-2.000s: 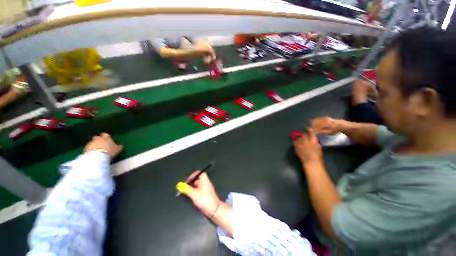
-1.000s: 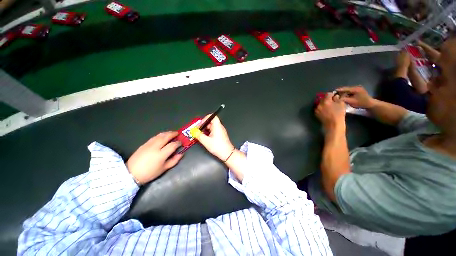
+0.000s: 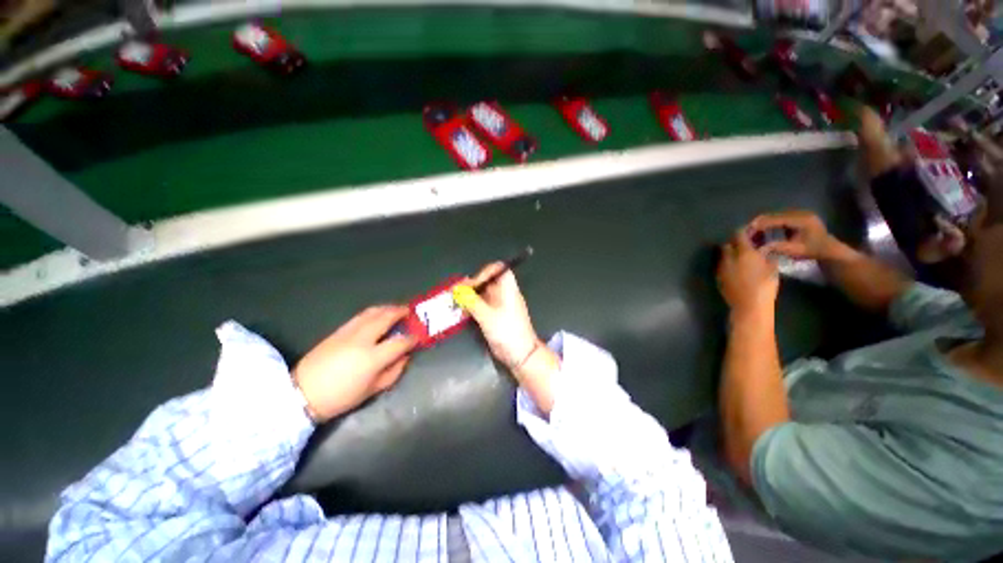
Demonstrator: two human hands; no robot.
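Observation:
A red oblong product unit (image 3: 439, 313) with a white label lies at the dark worktop in front of me, its label facing up. My left hand (image 3: 357, 357) holds its left end between fingers and thumb. My right hand (image 3: 506, 319) holds a pen-like tool (image 3: 466, 297), yellow at the fingers, with a dark shaft pointing up and right. The yellow part is at the unit's right end. Whether its tip touches the label is too blurred to tell.
Several red labelled units lie on the green belt (image 3: 341, 143) beyond the white edge rail (image 3: 363, 203). A grey post (image 3: 68, 198) stands at left. At right, a person in a green shirt (image 3: 880, 440) holds a small dark item. Another person's arm is further along.
Since two seconds ago, my left hand has come back from the belt with a red unit. Since one second ago, the unit and both hands have shifted slightly, and the tool leans lower.

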